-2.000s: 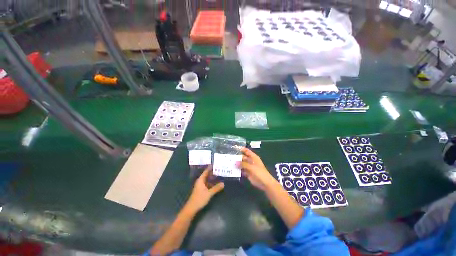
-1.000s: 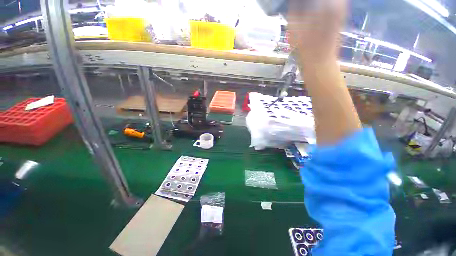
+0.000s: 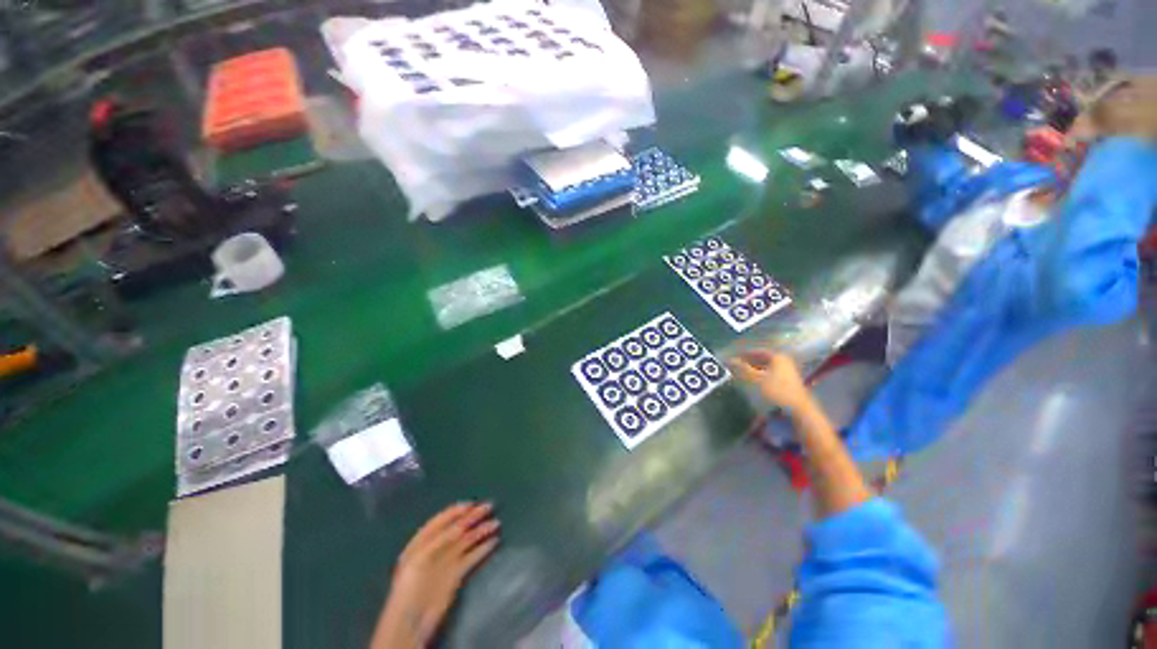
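A white-edged unit panel (image 3: 651, 379) with rows of dark ringed squares lies on the green surface in front of me. My right hand (image 3: 771, 378) is at its right corner, fingers bent; whether it grips the edge is unclear. My left hand (image 3: 444, 558) lies palm down on the green surface near the front edge, empty, fingers slightly apart. A second, similar panel (image 3: 728, 283) lies just beyond the first. A zip-lock parts bag (image 3: 367, 446) with a white label and dark contents lies left of the panels, touched by neither hand.
A cardboard sheet (image 3: 225, 571) and pale panels (image 3: 236, 399) lie at left. A flat clear bag (image 3: 476, 295), paper slip (image 3: 510, 346), white cup or roll (image 3: 248, 263), blue panel stack (image 3: 577, 190) and white-wrapped stack (image 3: 495, 83) stand beyond. A blue-sleeved person (image 3: 1002, 285) is at right.
The view has turned down and right. My right arm, raised high a second ago, is now down beside the panel. Both hands were on the parts bags two seconds ago; now neither touches a bag.
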